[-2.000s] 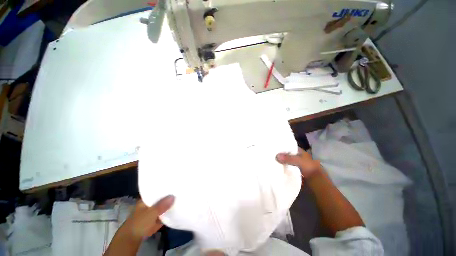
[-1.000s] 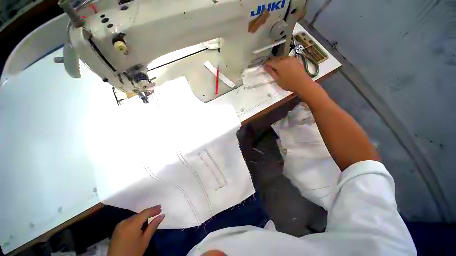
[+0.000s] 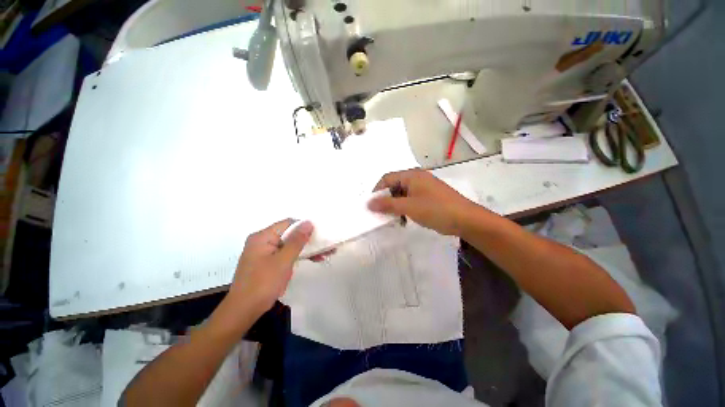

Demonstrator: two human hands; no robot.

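A white garment panel lies under the presser foot and needle and hangs over the table's front edge towards the lap. It shows long stitch lines and a narrow rectangular outline. Above it, both hands hold a small flat white piece by its two ends. My left hand pinches its left end, thumb on top. My right hand grips its right end, with a small dark thing at the fingers that I cannot make out. Most fingertips are hidden under the piece.
The sewing machine stands behind. A red stick and a white strip lie on the bed. White pieces, scissors and a brownish tray are at the right end. White piles lie left and right of the lap.
My right hand has come back from the pieces near the scissors to the panel. My left hand has moved up from the panel's lower edge. Both now hold a small white piece.
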